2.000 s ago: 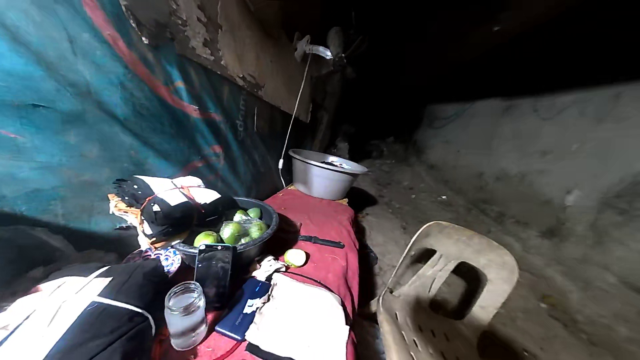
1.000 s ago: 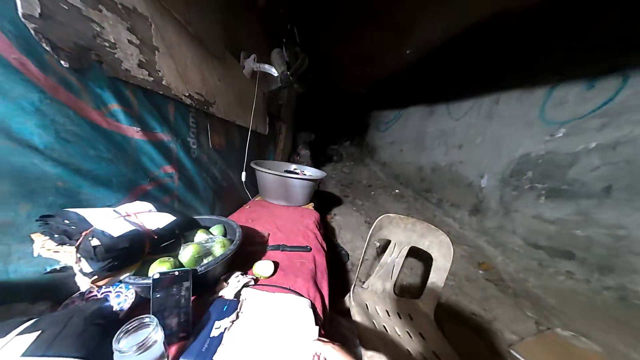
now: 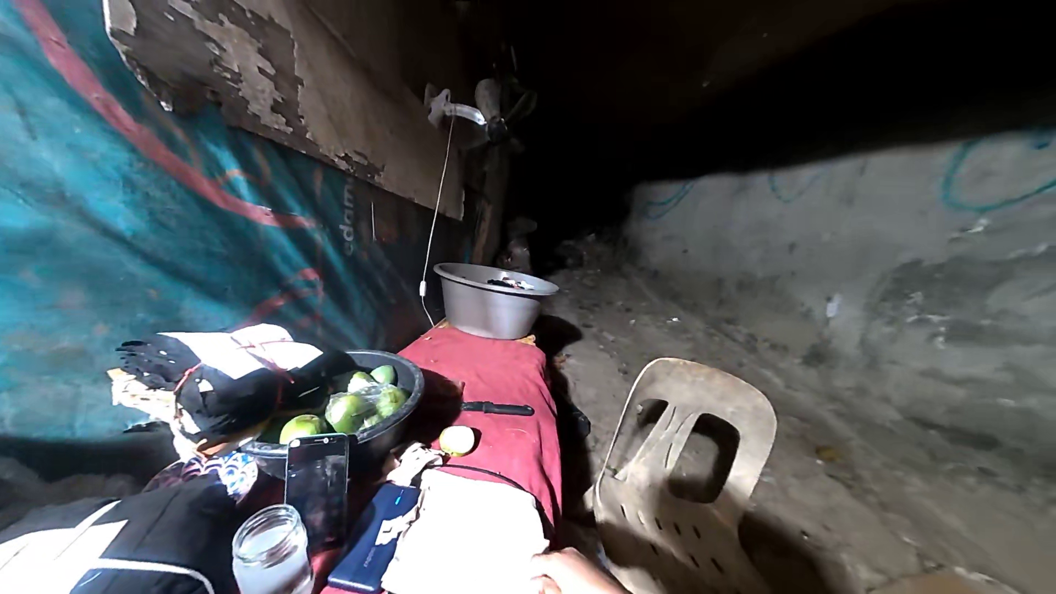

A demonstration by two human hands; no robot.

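Observation:
One hand, seemingly my right hand [image 3: 573, 571], shows at the bottom edge beside the lower right corner of a white cloth or paper [image 3: 470, 536]; its grip cannot be made out. My left hand is out of view. Left of the white sheet lies a dark blue box [image 3: 375, 536], with a smartphone [image 3: 318, 487] standing upright near it and a glass jar [image 3: 272, 549] in front. Beyond the sheet sit a pale cut fruit [image 3: 457, 440] and a knife with a black handle [image 3: 499, 408]. Green fruits [image 3: 351, 410], some in clear plastic, fill a dark basin [image 3: 417, 396].
A red cloth [image 3: 487, 371] covers the narrow table, with a large grey basin [image 3: 491, 305] at its far end. Black bundles [image 3: 239, 396] lie left. A beige plastic chair [image 3: 701, 412] stands right of the table. A fan [image 3: 495, 124] hangs above; a concrete wall [image 3: 866, 272] runs along the right.
The view has swung to the right since the earliest frame. A hand now shows at the bottom edge by the white sheet. The objects on the table look unmoved.

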